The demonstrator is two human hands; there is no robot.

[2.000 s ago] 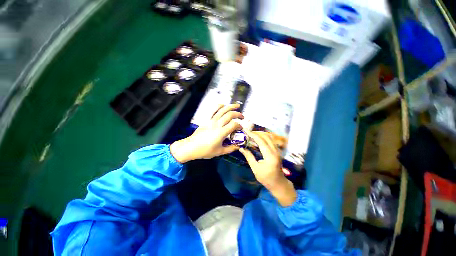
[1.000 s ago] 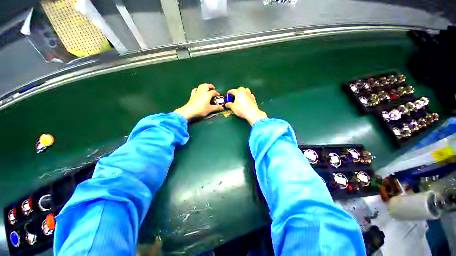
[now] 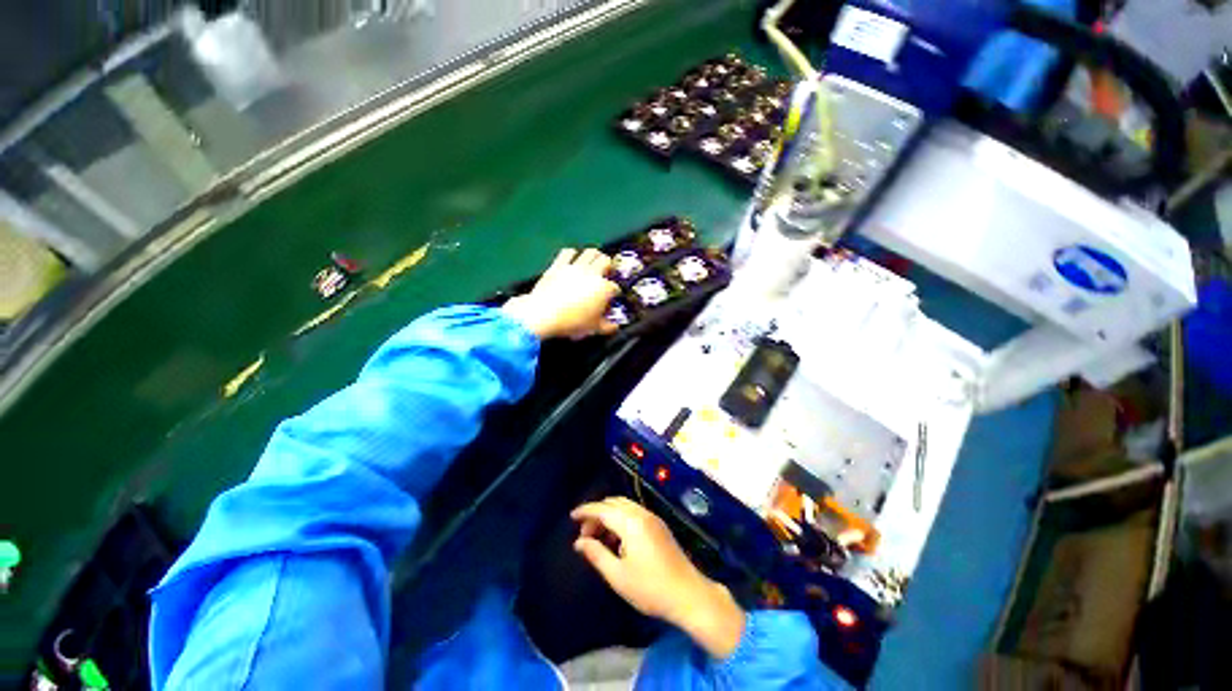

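Observation:
My left hand [image 3: 574, 294] is over the black tray [image 3: 551, 332], its fingertips down at the pockets beside silver round units [image 3: 650, 290]. Whether it grips a unit is hidden. My right hand [image 3: 640, 556] is in front of the press base, fingers loosely curled and apart, with nothing seen in it. A small round unit [image 3: 328, 281] with a dark reddish piece beside it lies on the green surface. The orange fixture [image 3: 844, 522] is at the front of the white base plate [image 3: 709, 354], with dark parts on and around it.
The white press head [image 3: 773, 254] stands at the plate's rear left. A dark block [image 3: 761, 381] and a slim metal tool [image 3: 920, 466] are on the plate. More filled trays [image 3: 709, 115] lie beyond. A left-hand tray [image 3: 101, 607] is at lower left; boxes stand at right.
The view has swung back to the press. My hands, together over the green surface holding a unit and blue piece, are now apart: left at the tray, right near my body.

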